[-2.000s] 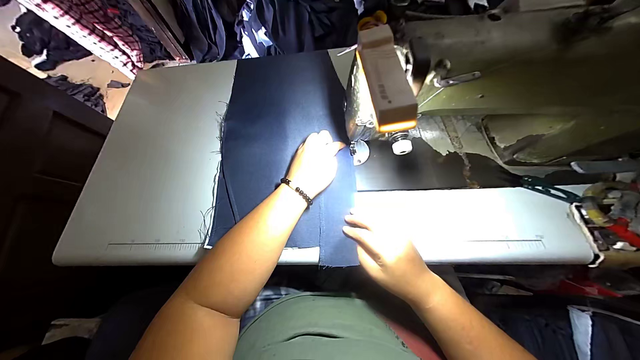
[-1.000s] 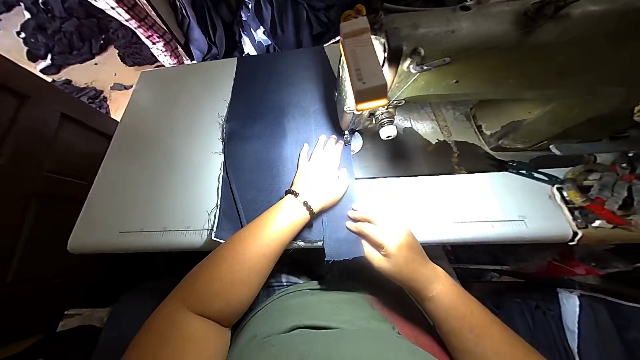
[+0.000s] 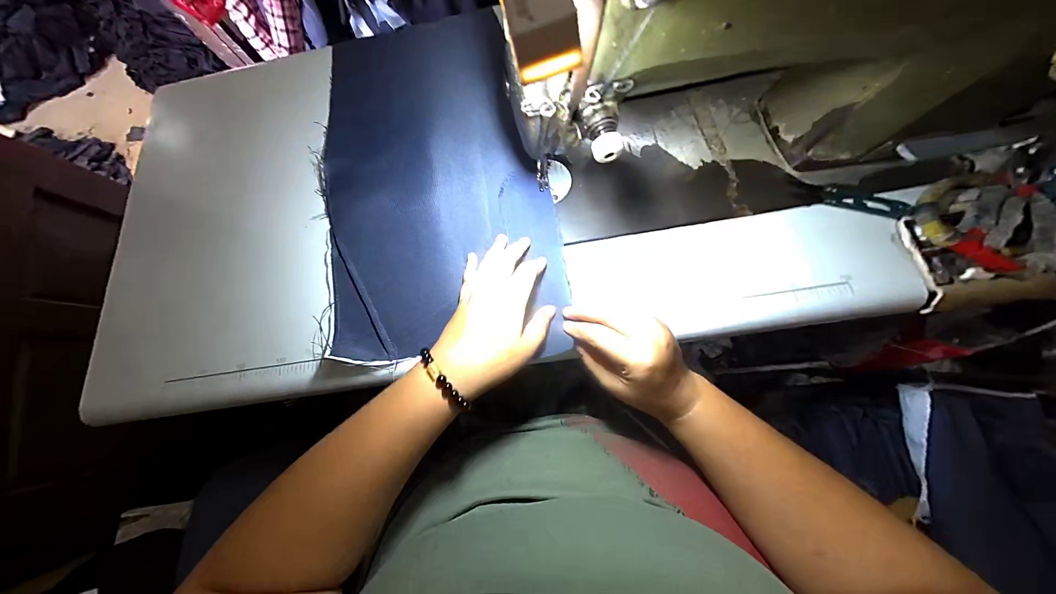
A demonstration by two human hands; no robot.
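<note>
A dark blue fabric panel lies on the pale sewing table, its left edge frayed with loose threads. Its right edge runs beside the needle and presser foot of a green sewing machine. My left hand rests flat on the near right part of the fabric, fingers apart, with a beaded bracelet at the wrist. At the fabric's near right edge is my right hand, fingers bent and thumb close to them; whether it pinches the edge cannot be made out.
A lit lamp hangs by the machine head. Green-handled scissors lie at the right, beside a container of fabric scraps. The table's front edge runs close to my body. Dark cloth piles lie on the floor at the far left.
Both hands have moved toward the near edge of the table, and the fabric has shifted toward me. My left hand is now farther from the needle. The view has moved closer.
</note>
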